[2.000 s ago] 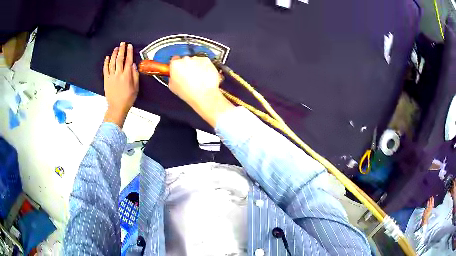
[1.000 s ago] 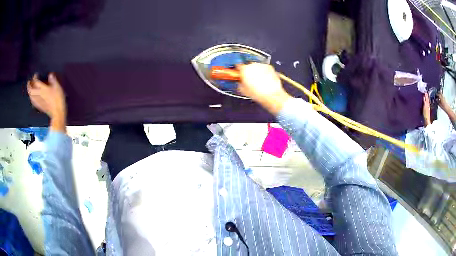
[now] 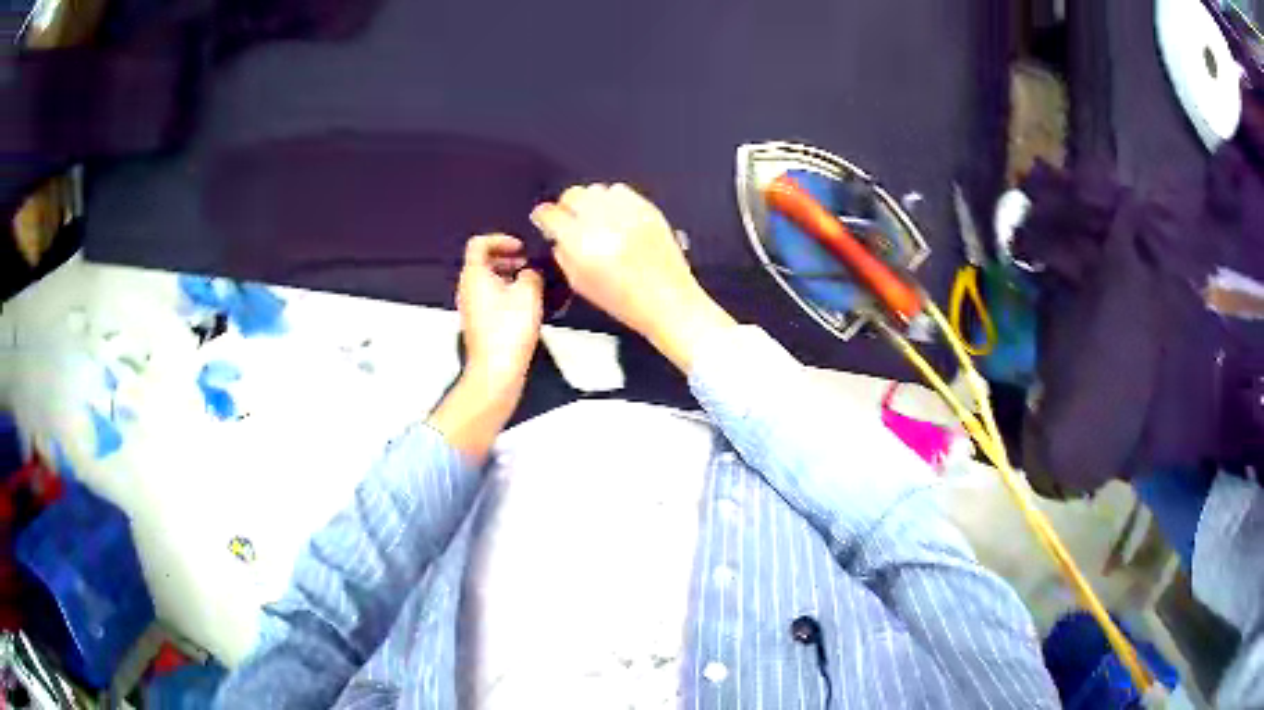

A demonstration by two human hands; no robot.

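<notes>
A dark plum garment piece [image 3: 374,194] lies flat on the navy-purple table cover [image 3: 665,83], and its right end reaches my hands. My left hand [image 3: 499,298] is at the table's near edge with fingers curled on dark cloth. My right hand [image 3: 610,250] is just right of it, its fingertips pinching the same dark cloth. The exact grip is hard to see, dark on dark. The steam iron [image 3: 832,236] rests on the table to the right, with no hand on its orange-brown handle.
Yellow hose and cord [image 3: 1019,486] run from the iron to the lower right. Yellow-handled scissors [image 3: 973,308] lie at the right table edge. A magenta scrap [image 3: 918,430] is below the table edge. A white piece [image 3: 585,358] is below my hands. A blue basket [image 3: 86,583] stands lower left.
My right hand has let go of the iron, which now stands further right and turned. My left hand has come in from the far left, and both hands are now close together at cloth.
</notes>
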